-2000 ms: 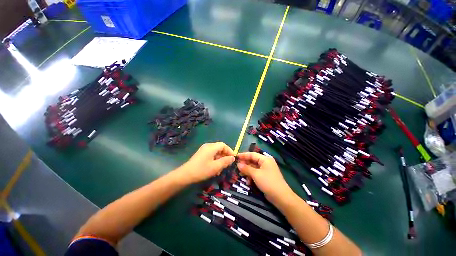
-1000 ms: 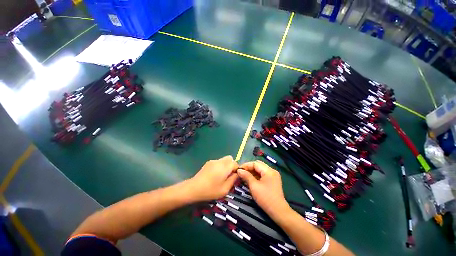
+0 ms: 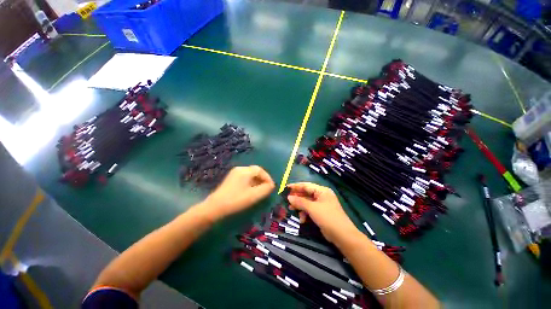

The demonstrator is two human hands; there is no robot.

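My right hand (image 3: 317,208) pinches a small dark connector end of a wire harness between thumb and fingers; its cable is mostly hidden by the hand. My left hand (image 3: 243,188) is just left of it, apart from it, with fingers curled; whether it holds a small part cannot be seen. A work group of wire harnesses (image 3: 308,256) with red ends and white bands lies below my hands, partly under my right forearm. A heap of small black plastic parts (image 3: 212,152) lies behind my left hand.
A large harness pile (image 3: 393,142) lies at the right, a smaller bundle (image 3: 109,137) at the left. Behind are a white paper sheet (image 3: 130,69) and a blue bin (image 3: 154,27). A single harness (image 3: 492,232), a red and green tool (image 3: 494,160) and a plastic bag (image 3: 525,220) lie far right.
My left hand has moved away from my right hand to the left, opening a gap between them. My right hand still pinches the connector end. The camera view has shifted slightly.
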